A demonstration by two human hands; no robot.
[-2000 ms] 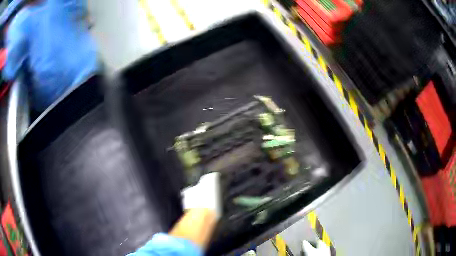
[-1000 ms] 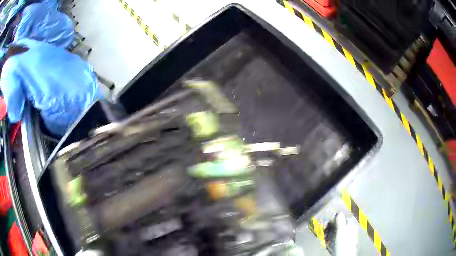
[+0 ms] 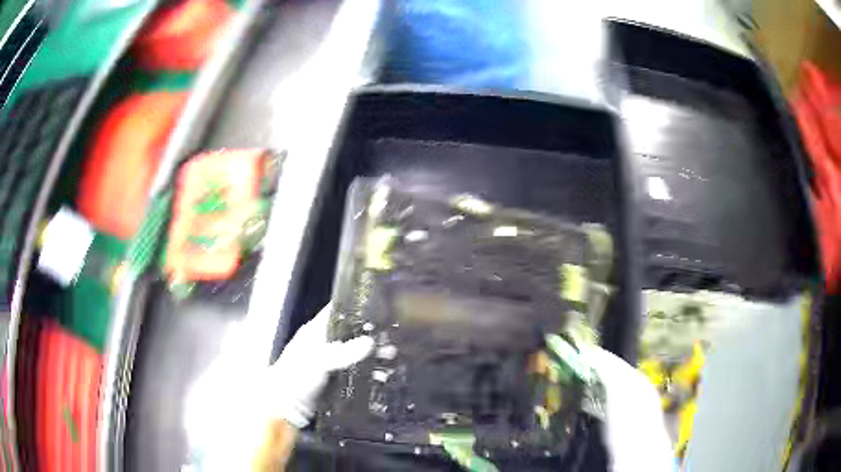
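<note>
A dark, square carrier fixture (image 3: 461, 304) is held flat in front of me over a black bin (image 3: 479, 115). Light green and pale parts show along its left and right sides; the picture is blurred, so their detail cannot be told. My left hand (image 3: 309, 369), in a white glove, grips the fixture's left edge with the thumb on top. My right hand (image 3: 627, 396), in a white glove, grips its lower right edge. The fingers under the fixture are hidden.
A metal-railed conveyor line runs along the left, with a red sheet (image 3: 217, 212) carrying green pieces on it. Red trays (image 3: 129, 166) and a white tag (image 3: 66, 245) lie on the green shelf. Another black bin (image 3: 701, 184) stands right. A person's blue clothing (image 3: 452, 41) shows beyond.
The view has swung round towards the conveyor line. The fixture has come up from the bin and is now level between both hands. The right hand now shows clearly on its right edge.
</note>
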